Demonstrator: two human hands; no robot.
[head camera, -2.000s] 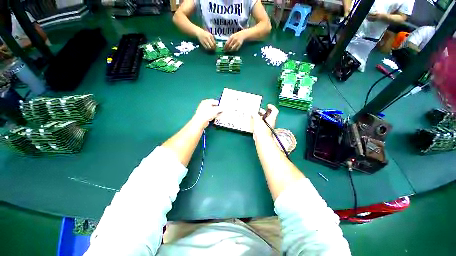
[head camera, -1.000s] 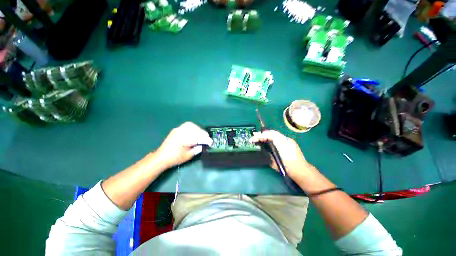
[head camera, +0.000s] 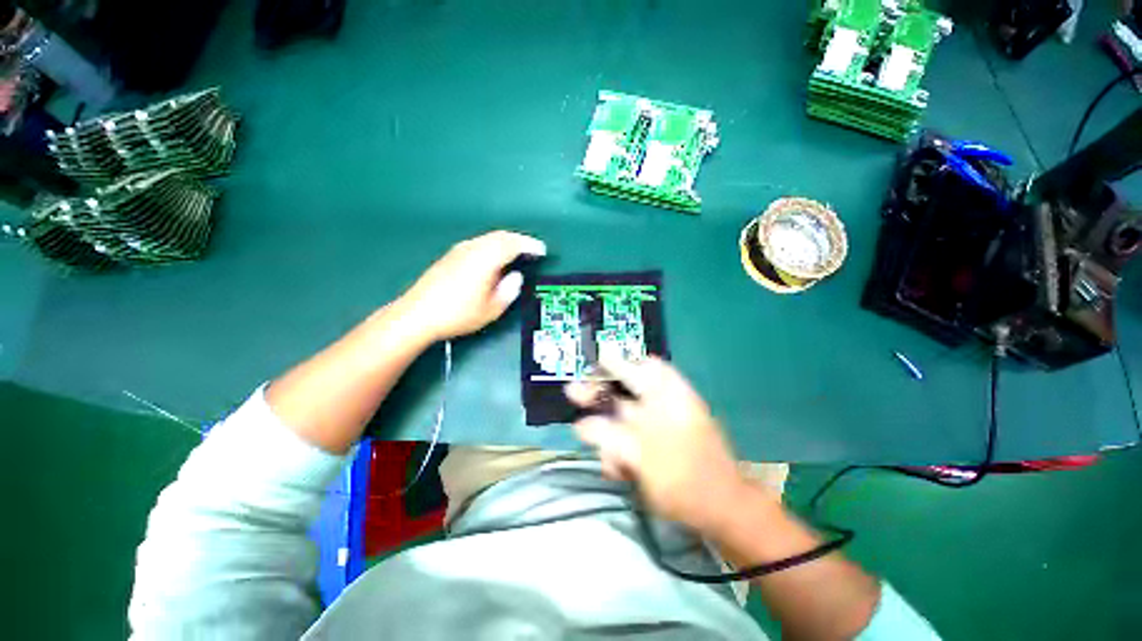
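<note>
A green board panel (head camera: 622, 328) with two populated boards lies flat on the black mat (head camera: 551, 403). My left hand (head camera: 466, 288) is just off the mat's upper left corner, its fingers curled and index finger extended. A thin pale wire (head camera: 443, 401) runs down from under it; its grip on the wire is mostly hidden. My right hand (head camera: 670, 438), blurred, is over the panel's lower right edge. It holds the dark soldering iron (head camera: 606, 398), mostly hidden by the fingers, with its black cord looping below. The iron's tip cannot be made out.
A small stack of green panels (head camera: 645, 153) lies beyond the mat. The round tip-cleaning pot (head camera: 802, 241) is to its right. Further right are a black tray (head camera: 924, 257), the grimy soldering station (head camera: 1064, 294) and a taller panel stack (head camera: 870, 100). Upright board rows (head camera: 138, 182) stand far left.
The panel, held tilted by both hands a second ago, now lies flat on the mat. My left hand has moved off it, up and left. My right hand has turned over its lower edge. The view has shifted.
</note>
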